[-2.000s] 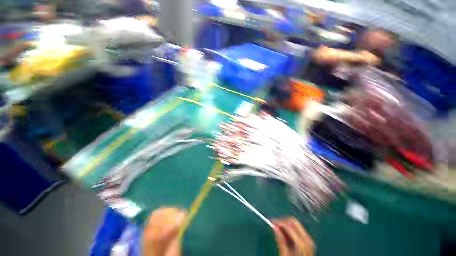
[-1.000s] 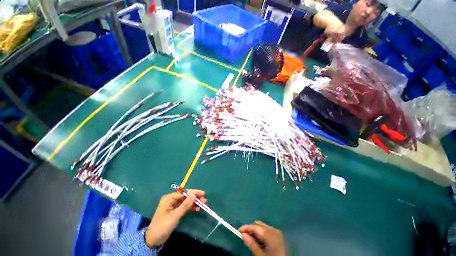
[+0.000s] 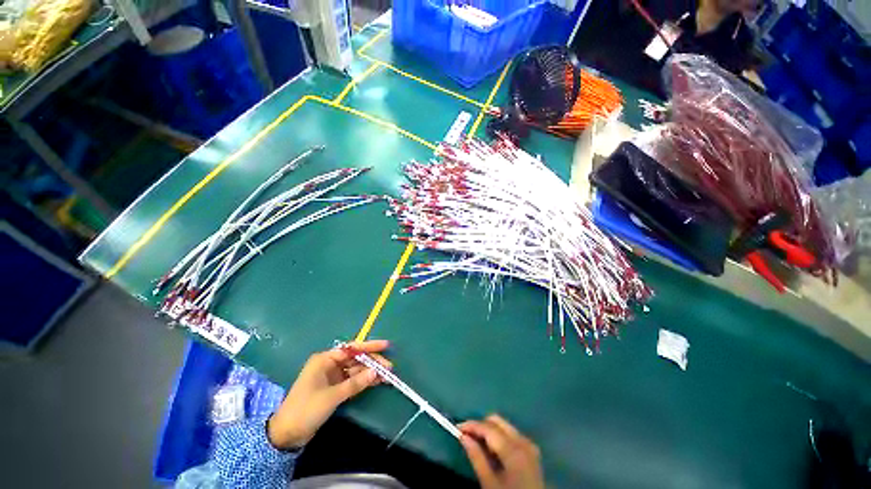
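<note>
A white wire assembly (image 3: 413, 395) is stretched between my two bare hands near the bench's front edge. My left hand (image 3: 329, 390) pinches its red end, with small metallic tips just past the fingers. My right hand (image 3: 501, 453) holds the other end, which its fingers hide. A thin pale tie tail (image 3: 406, 427) sticks out downward mid-length. A large pile of white wires with red ends (image 3: 520, 224) lies beyond my hands, mostly right of the yellow line. A smaller group of white wires (image 3: 250, 229) lies at the left.
A label strip (image 3: 220, 330) lies by the left group. A white scrap (image 3: 672, 349) is right of the pile. A blue bin (image 3: 463, 40), a black round object (image 3: 544, 86), orange wires (image 3: 590, 100), a black pouch (image 3: 659, 205), red-handled tool (image 3: 791, 250) and bagged dark-red wires (image 3: 754, 158) stand beyond. A person sits across.
Two seconds ago my left hand was apart from the wires; it has since taken their near-left end. Since one second ago the hands have barely moved, while the camera view has tilted down slightly.
</note>
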